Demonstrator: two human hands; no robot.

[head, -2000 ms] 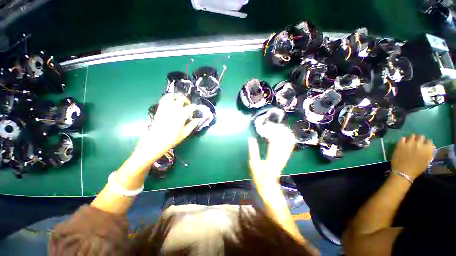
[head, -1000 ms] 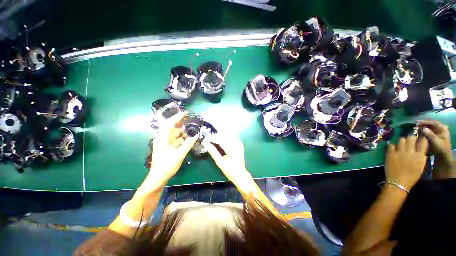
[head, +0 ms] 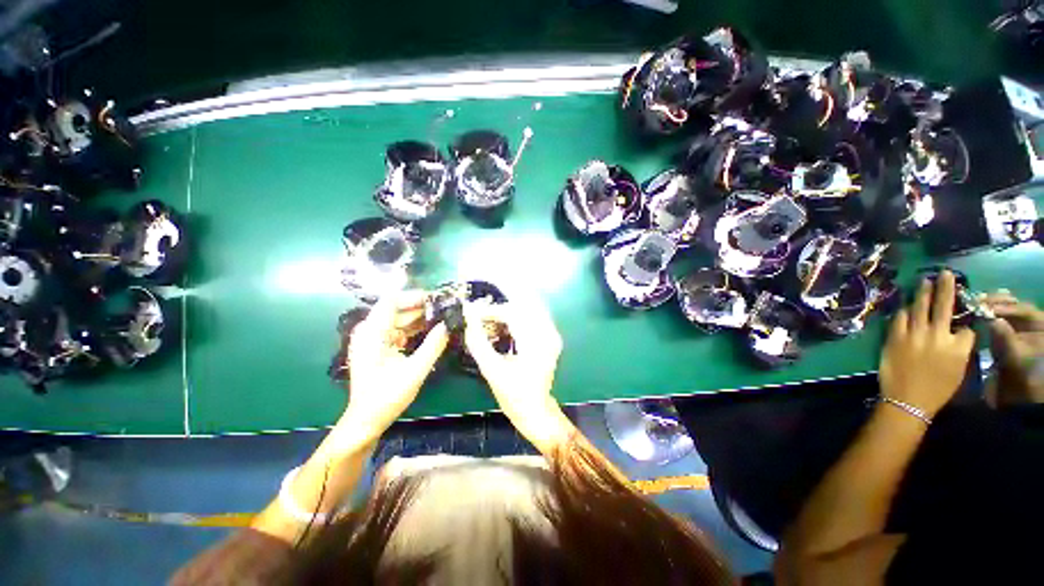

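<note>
My left hand (head: 392, 353) and my right hand (head: 517, 349) are close together near the bench's front edge. They pinch a small dark inner module (head: 451, 309) between their fingertips. A black round housing sub-assembly (head: 487, 300) lies under and behind my right fingers, mostly hidden. Another dark unit (head: 347, 341) is partly hidden left of my left hand. A unit with a pale centre (head: 378, 256) sits just beyond my left hand. Two more units, one at the left (head: 413, 181) and one at the right (head: 482, 177), stand farther back, with thin wires sticking up.
Many units crowd the green bench (head: 263, 378) at the right (head: 760, 232) and at the left (head: 149, 243). A silver rail (head: 378, 96) runs along the far edge. Another person's hands (head: 930, 349) work at the far right, beside a black fixture with pale parts (head: 1013, 218).
My right hand came from the right-hand units to the middle and joined my left hand. The module has tilted between my fingertips. The other person's hands came together around a small part.
</note>
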